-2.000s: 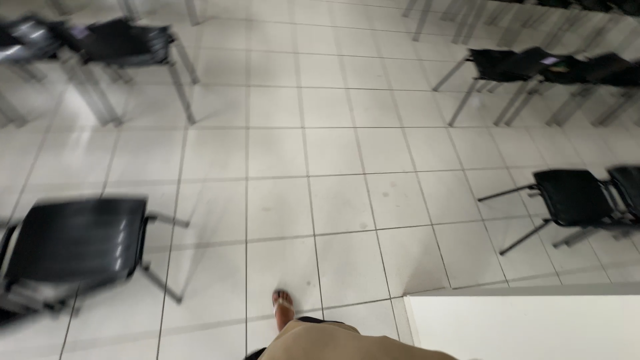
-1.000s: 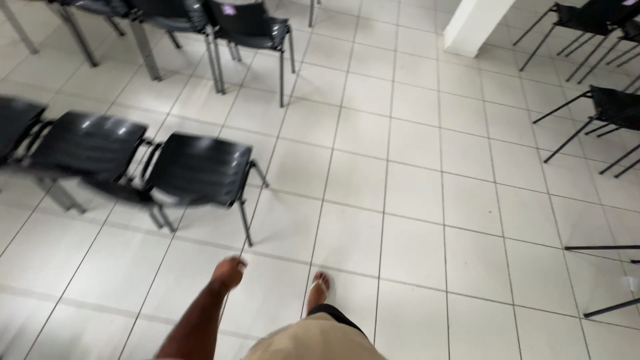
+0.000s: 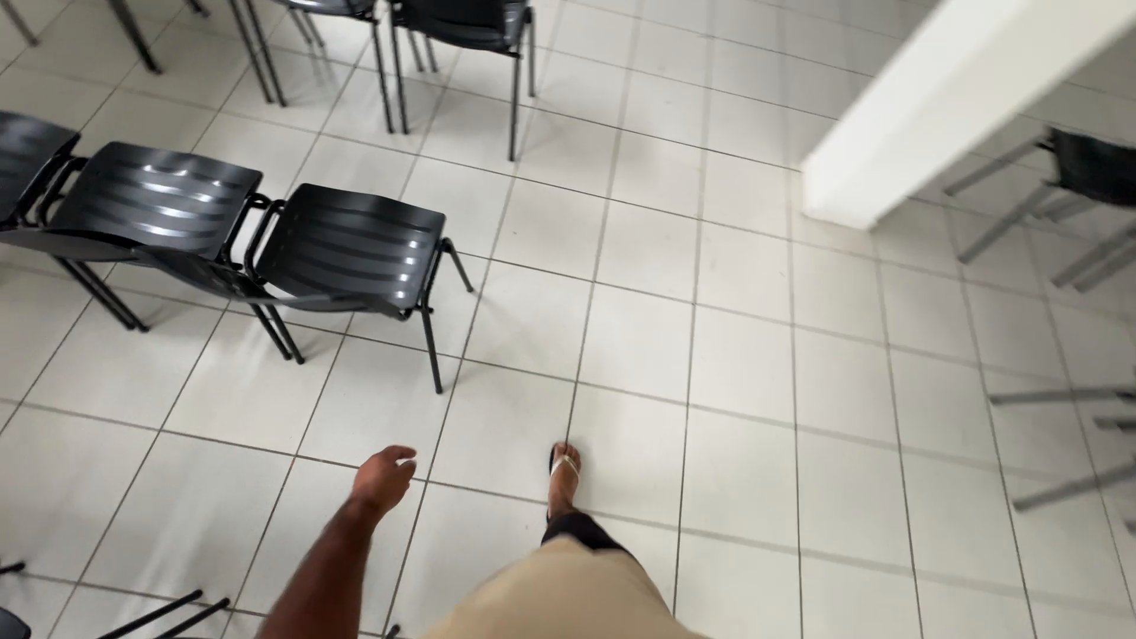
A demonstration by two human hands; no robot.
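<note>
My left hand (image 3: 385,479) hangs over the tiled floor at the lower left of the head view, fingers loosely curled, with nothing seen in it. The closest furniture to it is a black plastic chair (image 3: 351,248) at the end of a linked row, a little above it in the picture and not touched. My right hand is out of the view. One foot in a flip-flop (image 3: 564,463) stands on the floor right of the hand, below dark shorts and a beige top.
More linked black chairs (image 3: 155,200) run off to the left, with another row (image 3: 466,22) behind. A white square pillar (image 3: 896,151) rises at the upper right. Past it stand a black chair (image 3: 1096,167) and metal chair legs (image 3: 1065,397) at the right edge. Chair legs (image 3: 169,612) show at bottom left.
The view has moved forward across the room; the pillar now appears larger and closer. My left arm, out of view two seconds ago, came into view one second ago and remains visible.
</note>
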